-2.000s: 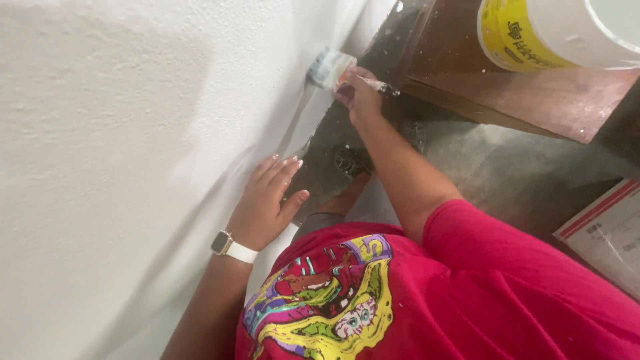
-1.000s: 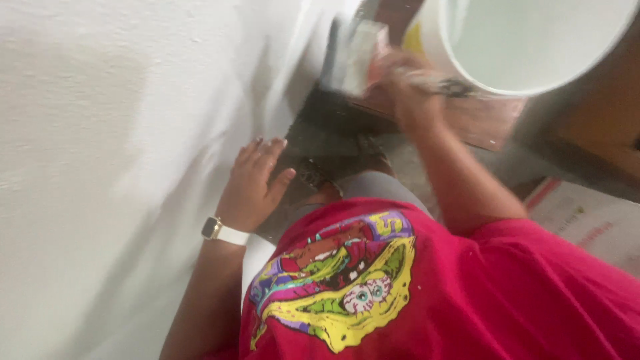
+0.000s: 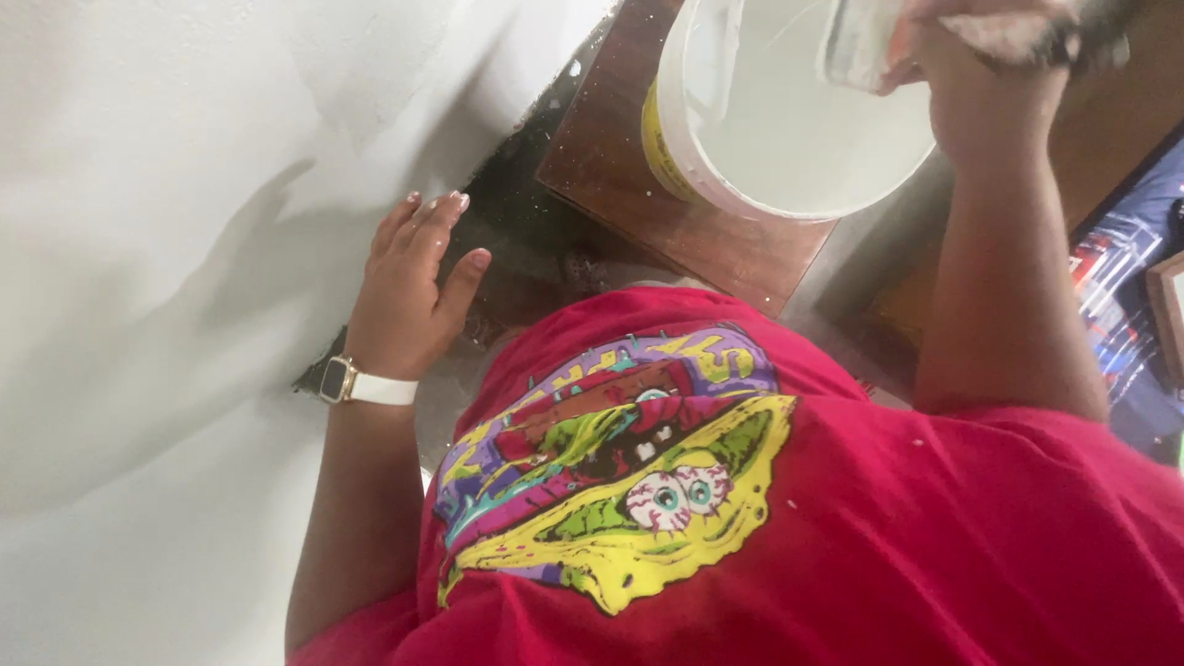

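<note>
At the upper right my right hand (image 3: 990, 83) grips a paintbrush (image 3: 860, 46), blurred and partly cut off by the top edge, over a white plastic bucket (image 3: 712, 180) with a yellow label. Pale, whitish liquid shows inside the bucket. My left hand (image 3: 412, 287) holds nothing; its fingers are apart, with white paint spots on the fingertips, and it is beside the white wall (image 3: 185, 231). Whether it touches the wall I cannot tell. A watch (image 3: 338, 379) with a white band is on my left wrist.
Under the bucket is a brown wooden surface (image 3: 601, 157) with white specks. Dark, paint-speckled floor (image 3: 518, 199) lies between it and the wall. Blue plastic-looking material (image 3: 1128, 222) and a wooden-framed item (image 3: 1170, 305) are at the right edge.
My right hand has moved the brush away from the wall's lower edge, to the right, over the bucket. My left hand stays near the wall. The view has shifted toward the bucket.
</note>
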